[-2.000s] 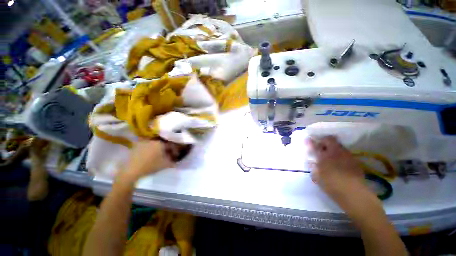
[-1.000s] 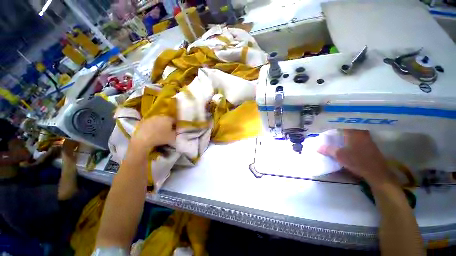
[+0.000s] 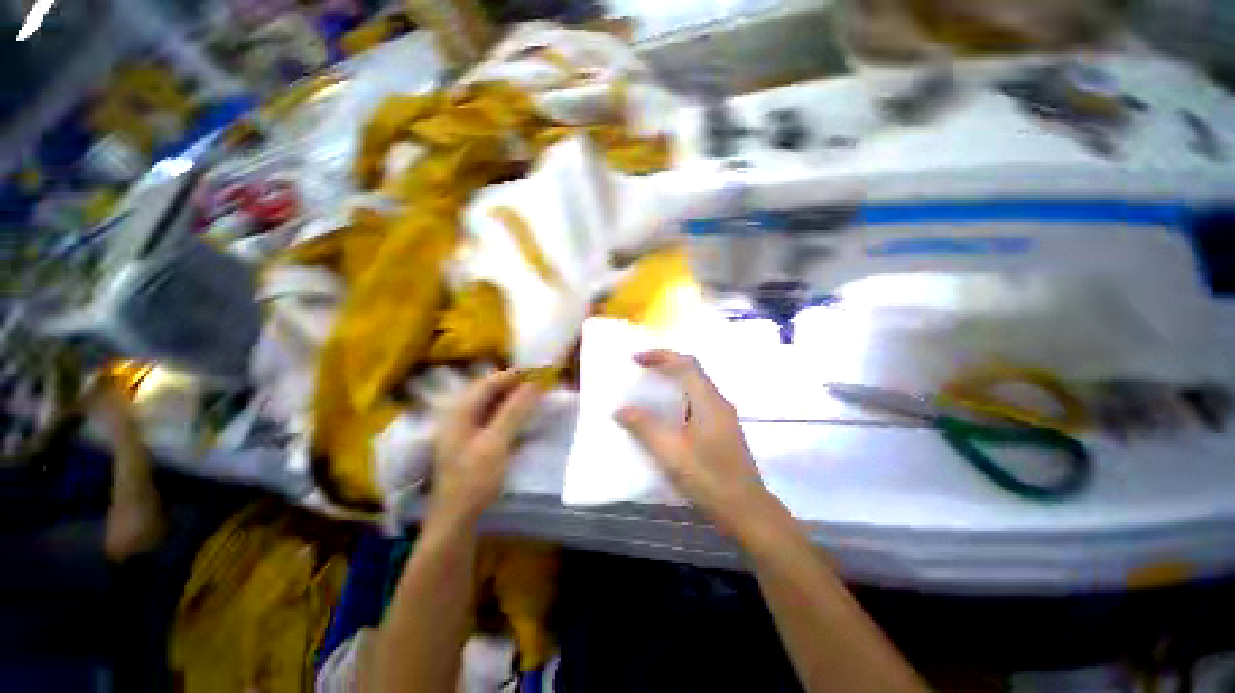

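Observation:
The frame is blurred. My right hand (image 3: pixel 691 427) holds a small white cloth piece (image 3: pixel 596 440) between thumb and fingers, in front of and left of the needle area (image 3: pixel 786 314). My left hand (image 3: pixel 477 436) is at the lower edge of the heaped mustard (image 3: pixel 386 318) and white cloth (image 3: pixel 542 237), with its fingertips pinching a mustard and white edge. The two hands are close together but apart. Scissors (image 3: pixel 935 417) with one green and one yellow handle loop lie right of the needle, blades pointing left.
The white sewing machine head (image 3: pixel 1002 271) with a blue stripe stands at the right. A grey machine part (image 3: pixel 183 305) is at the left, beside another person's arm (image 3: pixel 129 474). Mustard cloth (image 3: pixel 257 602) hangs below the table. The table's front edge (image 3: pixel 867 542) curves across.
My right hand has moved left from under the machine head, carrying the white piece and uncovering the scissors. My left hand has moved right along the heap towards it.

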